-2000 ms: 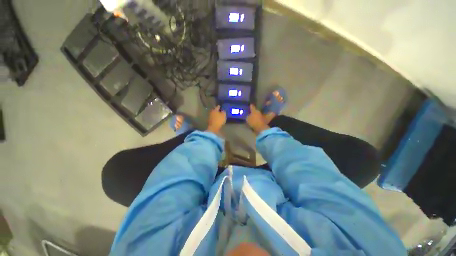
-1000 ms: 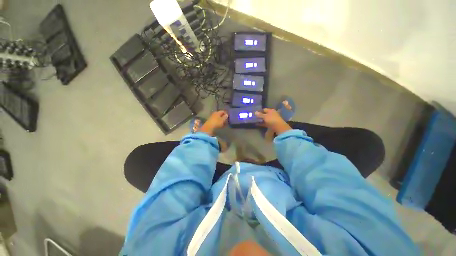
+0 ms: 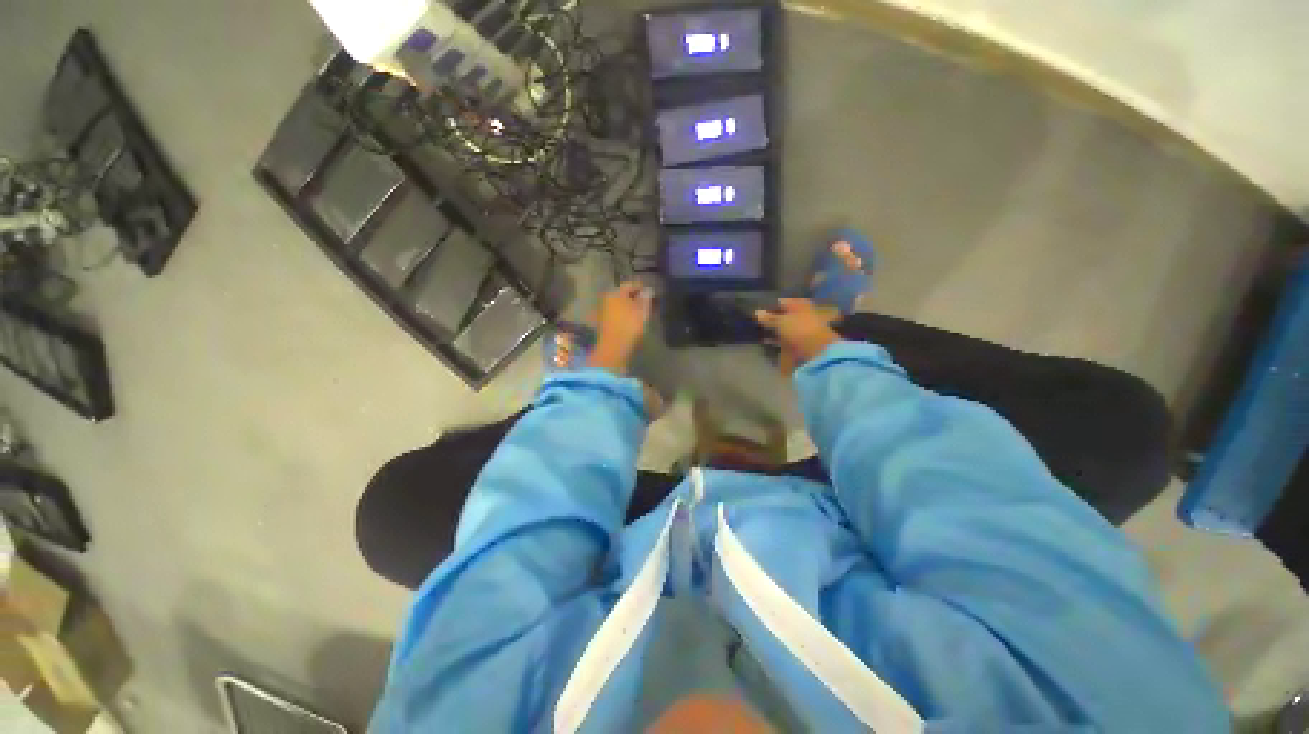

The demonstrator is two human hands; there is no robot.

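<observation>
A black device tray (image 3: 774, 187) lies on the floor in front of me. Four handheld devices in it show lit blue-white digits, one of them here (image 3: 714, 194). The nearest slot holds a dark handheld device (image 3: 715, 320) with no digits visible; its tilt is unclear. My right hand (image 3: 798, 329) has its fingertips closed on the right end of this device. My left hand (image 3: 622, 321) is just left of the tray, apart from the device, fingertips together beside thin black cables (image 3: 574, 187). Whether it pinches a cable is too blurred to tell.
A second tray of dark devices (image 3: 406, 244) lies to the left. A power strip (image 3: 467, 65) and tangled cables are between the trays. More trays (image 3: 122, 151) lie far left. A wooden stool (image 3: 739, 437) is between my legs. A blue trolley (image 3: 1263, 416) stands right, a cardboard box (image 3: 36, 617) lower left.
The nearest device's lit digits no longer show. My left hand has moved from the device's left end to just beside the tray. My right hand stays at the right end. The camera view has shifted.
</observation>
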